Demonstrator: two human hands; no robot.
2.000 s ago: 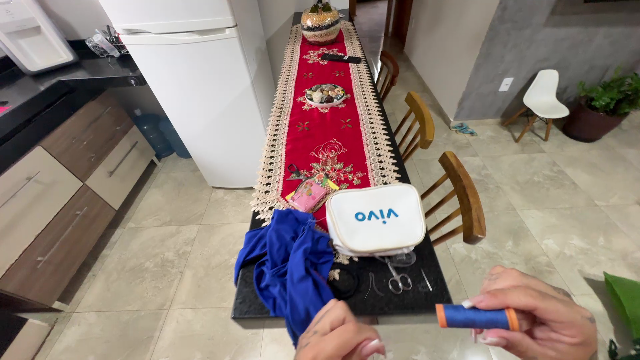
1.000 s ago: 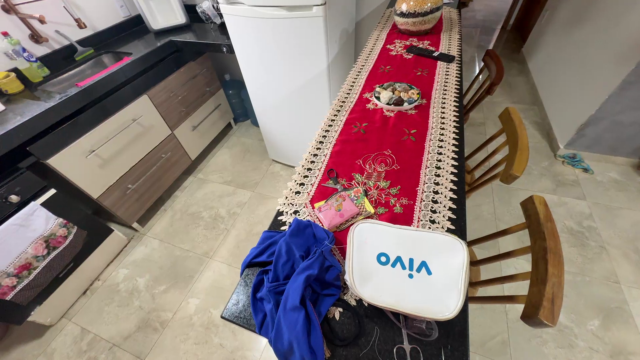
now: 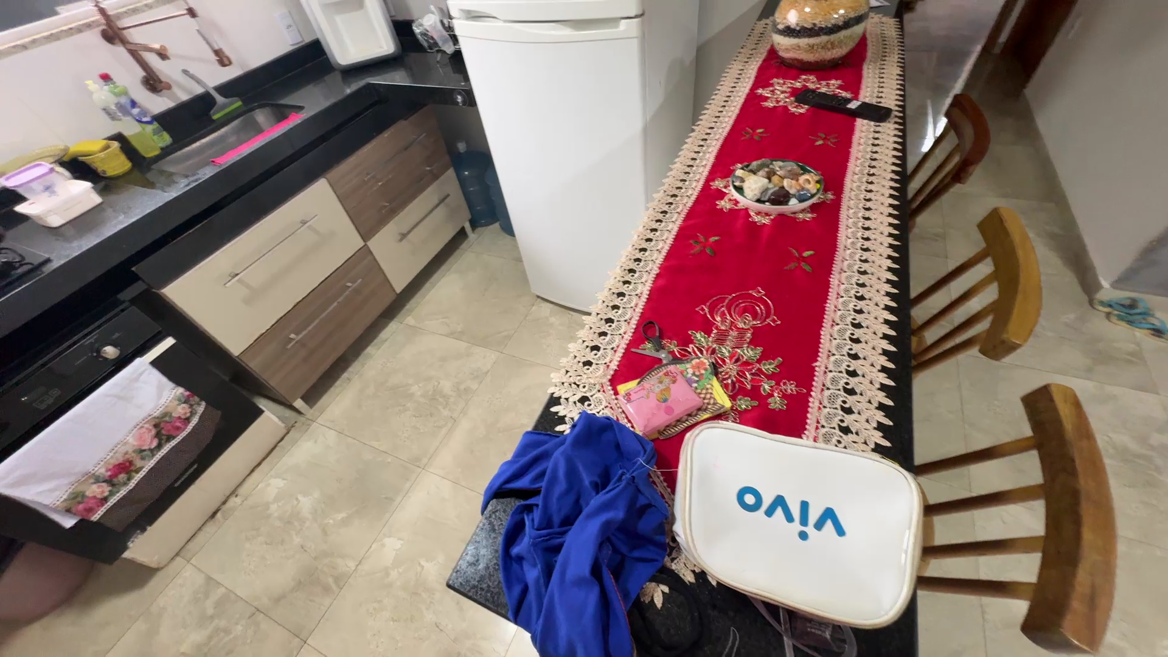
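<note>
Neither of my hands shows in the head view. A crumpled blue cloth (image 3: 584, 529) lies over the near left corner of the black stone table. Right of it rests a white zipped case (image 3: 803, 525) with blue lettering. Behind the cloth, a pink packet (image 3: 659, 400) lies on a patterned piece, with small dark-handled scissors (image 3: 651, 343) just beyond. A clear plastic item (image 3: 812, 631) shows partly below the case. Dark cord or band (image 3: 680, 611) lies beside the cloth, cut off by the lower frame edge.
A red lace-edged runner (image 3: 757, 265) carries a bowl of stones (image 3: 776, 185), a remote control (image 3: 842, 105) and a round decorated vase (image 3: 818, 32). Wooden chairs (image 3: 1068, 520) line the right side. A white refrigerator (image 3: 575, 137) and kitchen drawers (image 3: 265, 265) stand left.
Two seconds ago both hands were in view at the bottom, the right one holding a blue thread spool; neither hand nor spool shows now. The view has swung left.
</note>
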